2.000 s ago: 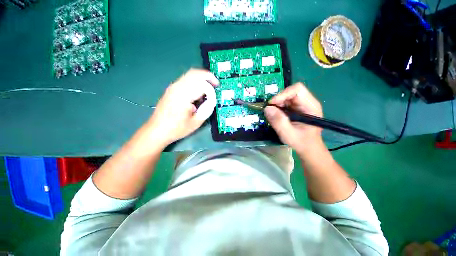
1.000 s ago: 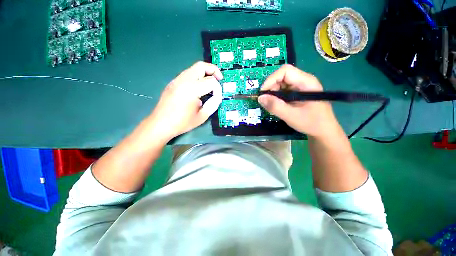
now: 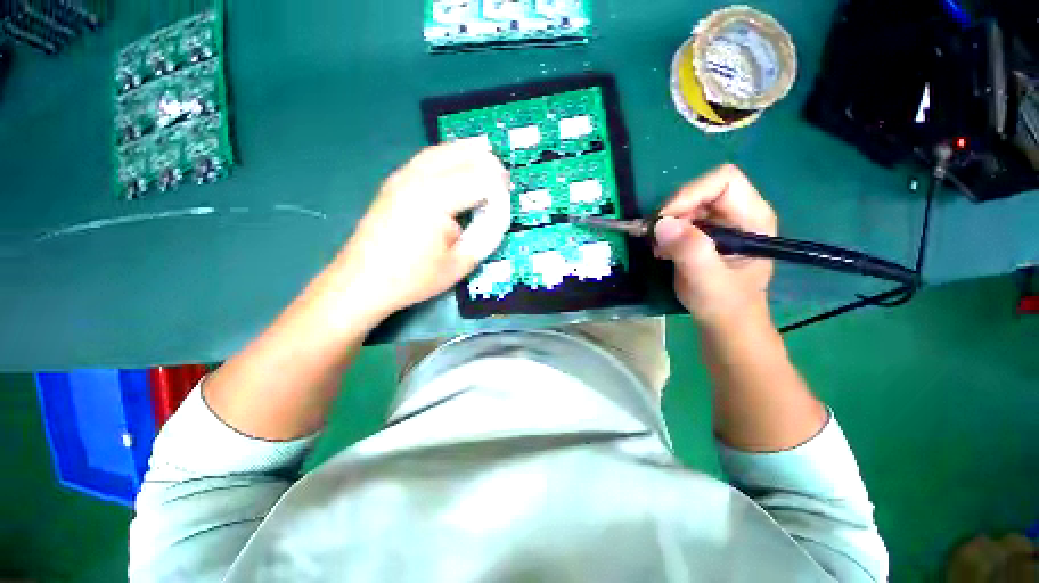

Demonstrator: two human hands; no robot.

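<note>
A green PCB panel (image 3: 558, 166) with white rectangles lies on a black pallet (image 3: 624, 148) near the bench's front edge. My right hand (image 3: 716, 245) holds a black soldering iron (image 3: 809, 253) like a pen; its metal tip points left, at the gap between the panel's middle and lower rows. My left hand (image 3: 439, 222) rests over the panel's left side, fingers bent, fingertips white. Thin solder wire (image 3: 182, 216) trails on the mat to the left of this hand. Its end at my fingers is hidden, but it lines up with the hand.
A round tub or roll (image 3: 735, 68), yellow at its side, stands right of the panel. Other PCB panels lie at the left (image 3: 173, 105) and far side (image 3: 507, 21). A dark iron stand (image 3: 900, 103) is at the right, with the iron's cord. A blue bin (image 3: 97, 433) is below the bench's edge.
The view has shifted. The iron's tip has moved rightward along the panel, and its handle now slopes down to the right. My left hand stays at the panel's left side.
</note>
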